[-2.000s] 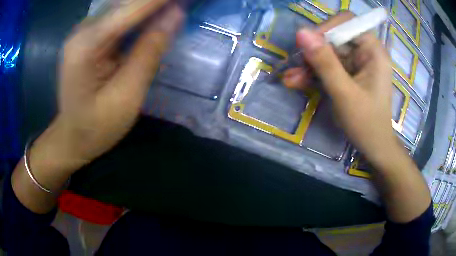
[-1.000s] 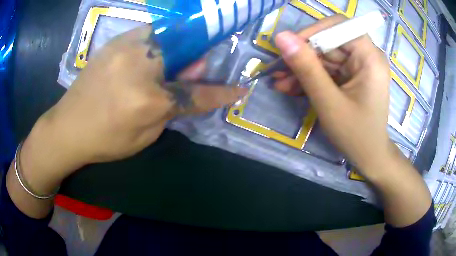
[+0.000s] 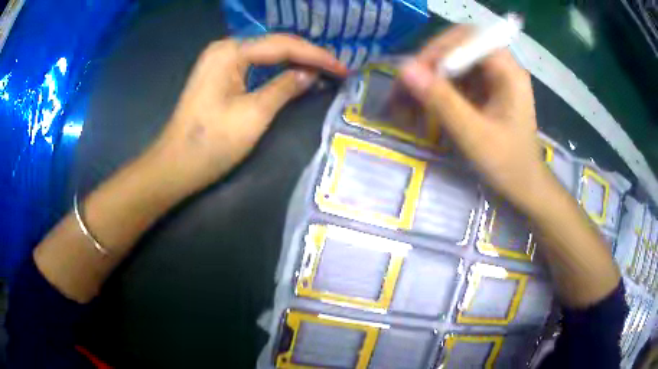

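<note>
My left hand (image 3: pixel 229 108) is at the upper left of the tray, its thumb and forefinger close together at the near edge of the blue film (image 3: pixel 332 21) with rows of pale strips. Whether it grips the film is unclear. My right hand (image 3: pixel 483 108) holds a white pen-like tool (image 3: pixel 480 45) over the tray's far end; its tip is blurred or hidden. Yellow frames (image 3: pixel 413 189) lie in pockets of the whitish blister tray (image 3: pixel 288 238). The farthest frame (image 3: pixel 355 115) lies between my hands, partly covered by my right fingers.
A large glossy blue mass (image 3: pixel 36 122) stands at the left on the dark surface (image 3: pixel 195 267). A white strip (image 3: pixel 570 79) curves across the upper right, with green beyond. More trays (image 3: pixel 642 252) show at the right edge. A red object (image 3: pixel 92 357) shows at the bottom left.
The view and tray layout have shifted, with more frames now showing below my hands. My left hand has moved back from the frame, and the blue film now lies beyond its fingers.
</note>
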